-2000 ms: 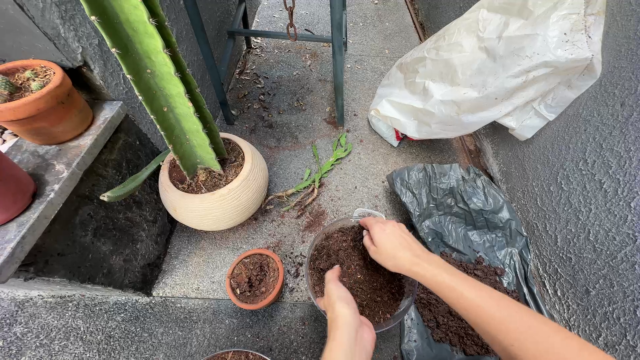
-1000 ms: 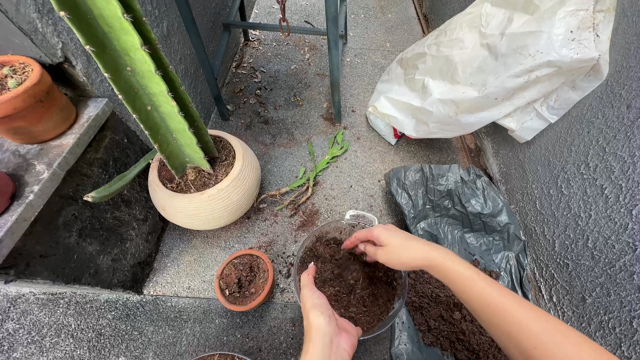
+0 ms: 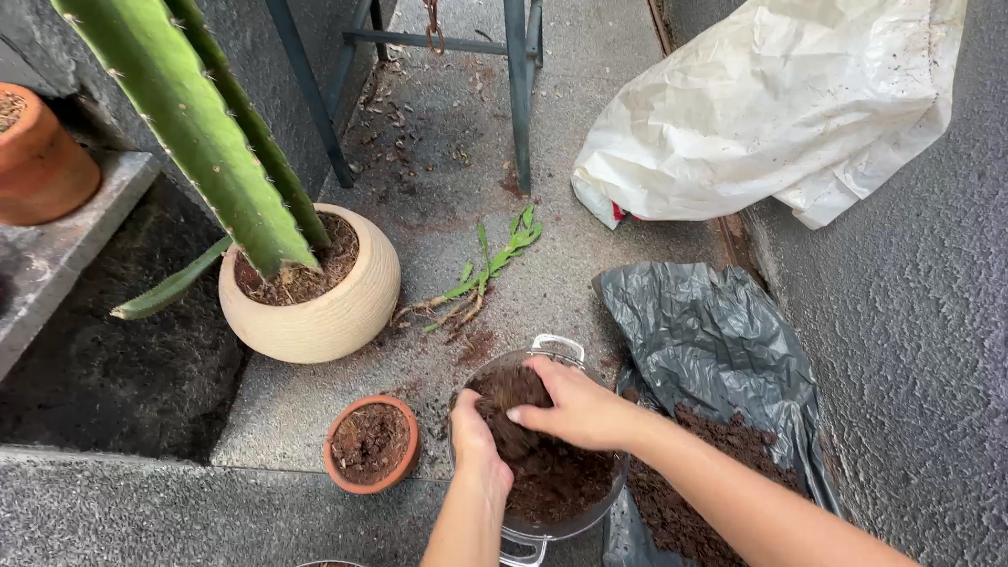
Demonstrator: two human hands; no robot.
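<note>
A clear round tub with handles [image 3: 543, 534] holds dark brown potting soil [image 3: 563, 480]. Both hands are inside it, with a loose clump of soil raised between them. My left hand [image 3: 478, 445] cups the clump from the left, its fingers partly hidden in soil. My right hand [image 3: 579, 405] grips the clump from the right, thumb and fingers spread around it. Left of the tub stands a small terracotta pot [image 3: 331, 457] filled with soil. Behind the tub, an uprooted green cactus cutting [image 3: 492, 268] with bare roots lies on the floor.
A tall cactus [image 3: 213, 142] grows in a cream ribbed pot [image 3: 315, 331]. At right lie a dark plastic bag [image 3: 709, 331] bearing soil and a white sack [image 3: 772, 118]. Metal stand legs [image 3: 517, 102] rise behind; a terracotta pot [image 3: 47, 169] sits on a stone ledge [image 3: 118, 197].
My hands have come together around a clump of soil, which now stands raised between them. My left hand was lower against the tub's near left side before.
</note>
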